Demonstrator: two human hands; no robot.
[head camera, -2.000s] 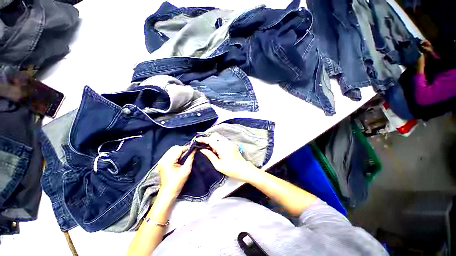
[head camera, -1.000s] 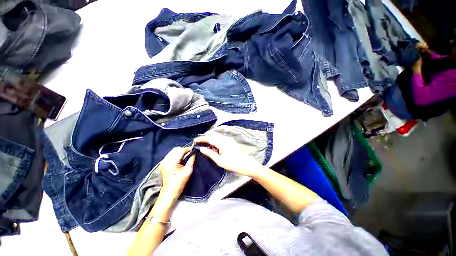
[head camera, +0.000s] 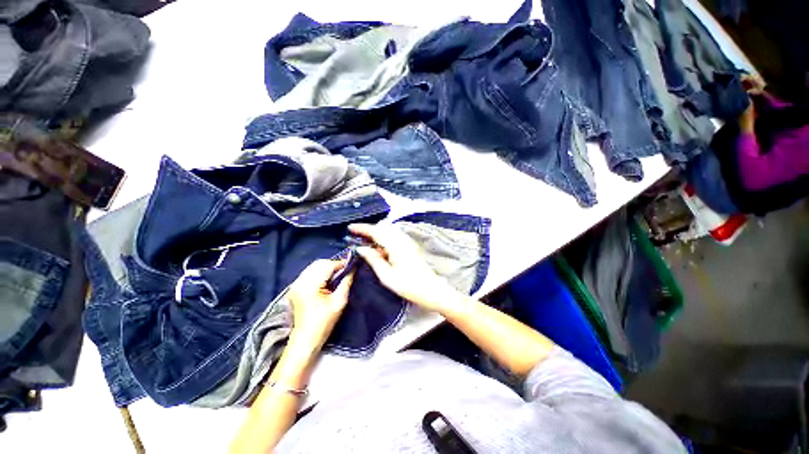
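A dark blue denim garment (head camera: 191, 328) lies on the white table in front of me, with a white cord (head camera: 197, 285) looped on it and its pale grey-green inner side showing at the edges. My left hand (head camera: 318, 300) pinches a folded edge of the denim between thumb and fingers. My right hand (head camera: 390, 266) is close beside it at the same edge, fingers bent. A small dark thing shows at its fingertips; I cannot tell if it is a tool or cloth.
More blue denim garments (head camera: 488, 97) lie at the table's far side and right. Grey-black garments (head camera: 66, 66) are piled left, with a phone (head camera: 99, 184) on them. Blue (head camera: 554, 319) and green (head camera: 577, 288) crates stand below the table's right edge. A person's magenta sleeve (head camera: 772, 164) is far right.
My right hand's fingertips have shifted slightly up and away from the left hand's pinch. The left hand still pinches the denim. The view has shifted slightly.
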